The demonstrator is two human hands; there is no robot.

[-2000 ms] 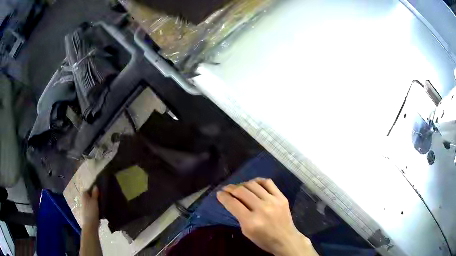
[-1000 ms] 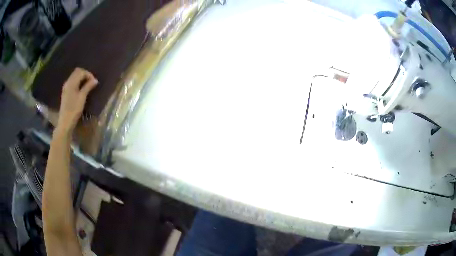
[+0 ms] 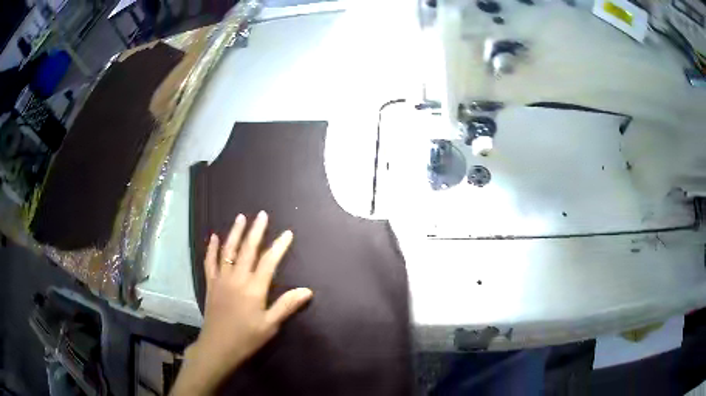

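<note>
A dark brown-purple garment panel (image 3: 341,286) lies on the white machine table, with curved cut edges at its top; its lower part hangs past the table's front edge. My left hand (image 3: 244,286) rests flat on the panel with spread fingers, a ring on one finger. The panel's right edge lies left of and below the sewing machine's needle plate (image 3: 447,164). My right hand is not in view. No pocket shows on this panel.
A stack of dark panels (image 3: 101,155) lies on taped cardboard beyond the table's left edge. The machine head (image 3: 534,46) stands at the upper right. A white sheet with a yellow-green piece (image 3: 642,332) is at the lower right. A small white box (image 3: 621,17) is at the top right.
A panel now lies on the table under my left hand, which was over the panel stack. The right hand, seen two seconds ago, is out of view. The view has turned.
</note>
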